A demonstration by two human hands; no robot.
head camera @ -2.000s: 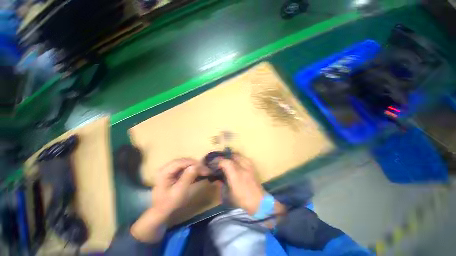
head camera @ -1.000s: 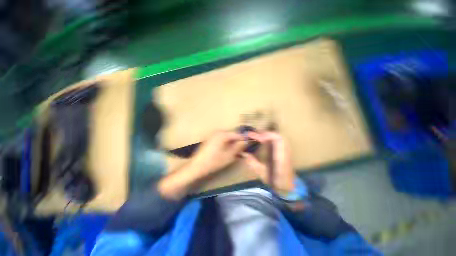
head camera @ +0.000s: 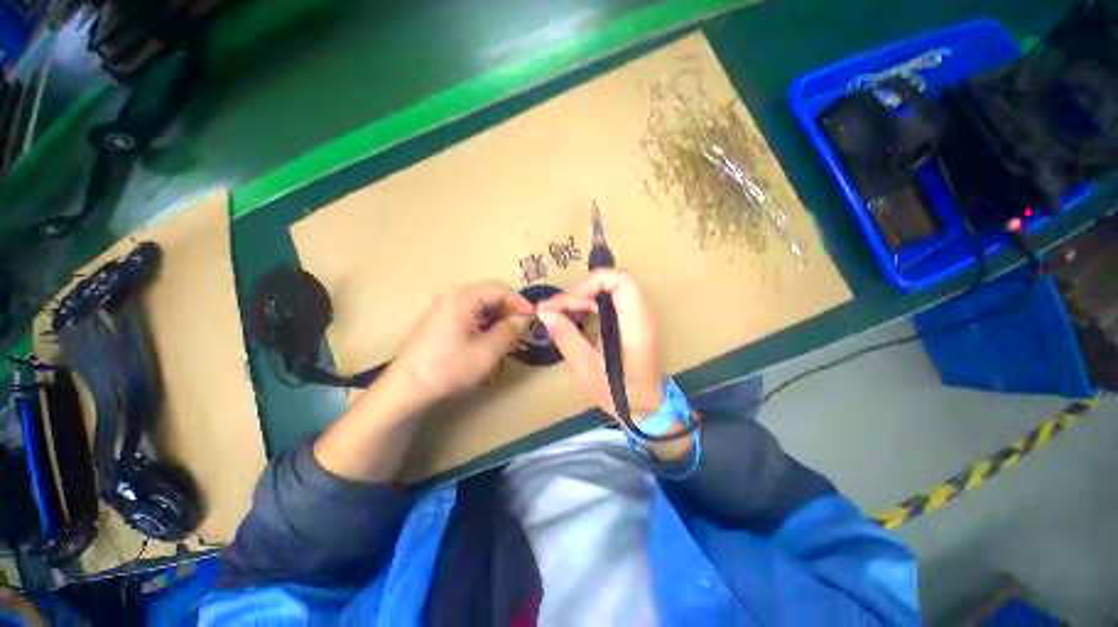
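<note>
A black round ear cup [head camera: 539,350] lies under my fingers on the cardboard work sheet [head camera: 429,251]. My left hand [head camera: 460,337] has its fingertips pinched at the cup's inner face; what they pinch is too small to tell. My right hand [head camera: 619,337] holds a black pen-like tool [head camera: 601,255], its silver tip pointing away from me, with the thumb and a finger also at the cup. The tool's cord runs past the light blue wrist band. The other ear cup [head camera: 291,311] of the headband lies beyond the sheet's left edge.
Tiny brown-gold bits and silver strands [head camera: 736,178] lie on the sheet's right. A blue bin [head camera: 904,272] with black items and a red light stands at right. Black headphones [head camera: 113,380] lie on the left cardboard. A green conveyor [head camera: 405,61] runs beyond.
The view has shifted and become sharper. The pen-like tool now shows clearly in my right hand. Both hands remain together at the ear cup.
</note>
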